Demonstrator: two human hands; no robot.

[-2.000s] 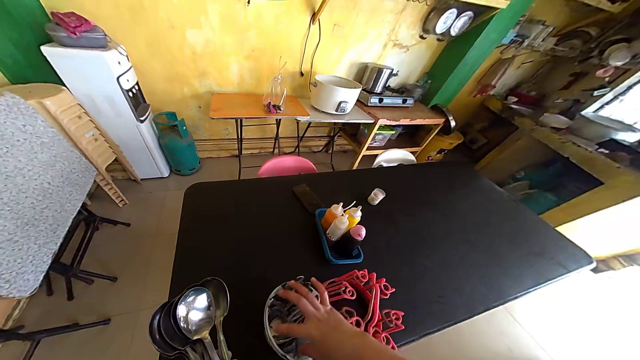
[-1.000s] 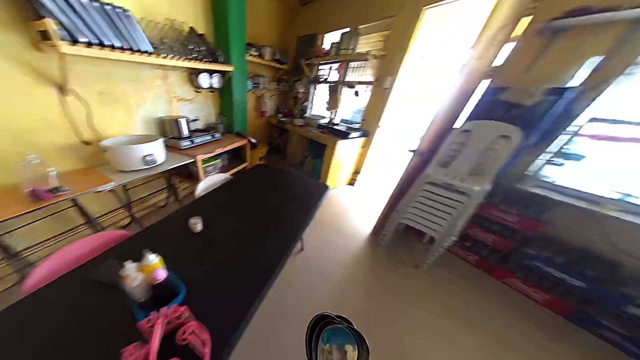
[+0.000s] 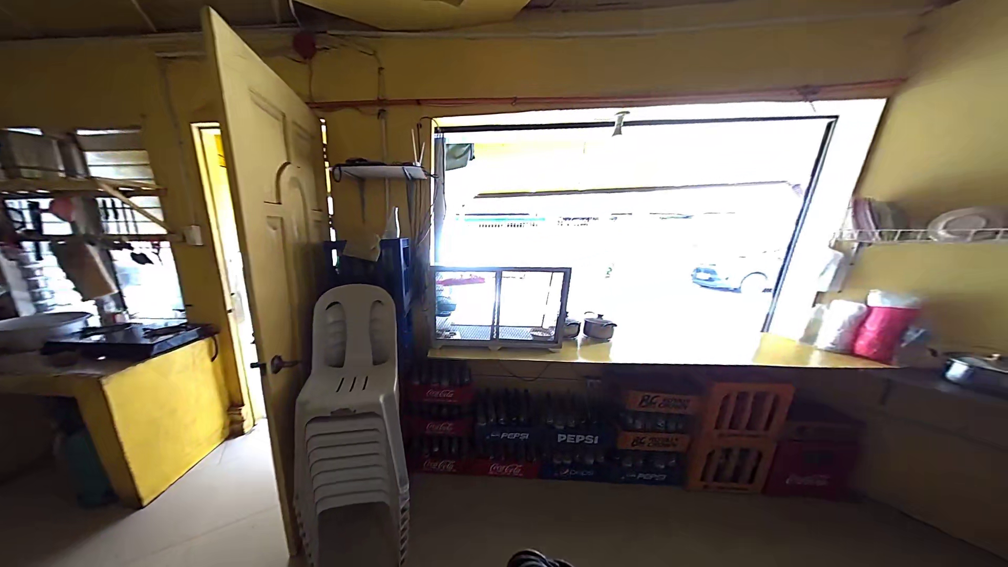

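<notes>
Neither my left hand nor my right hand shows in the head view. At the bottom edge, a little right of the middle, the tops of some dark rounded utensils just come into view; what holds them is hidden below the frame. Ahead stands a stack of white plastic chairs beside an open yellow door. A glass display case and small metal pots sit on the yellow counter under the wide window.
Crates of bottles and orange crates line the wall beneath the counter. At the left is a black gas stove on a yellow counter. A wire rack with plates hangs at the right, above a lidded pot.
The view has swung far to the right, from the black table to the window wall. The hand seen over the container of utensils two seconds ago is out of view.
</notes>
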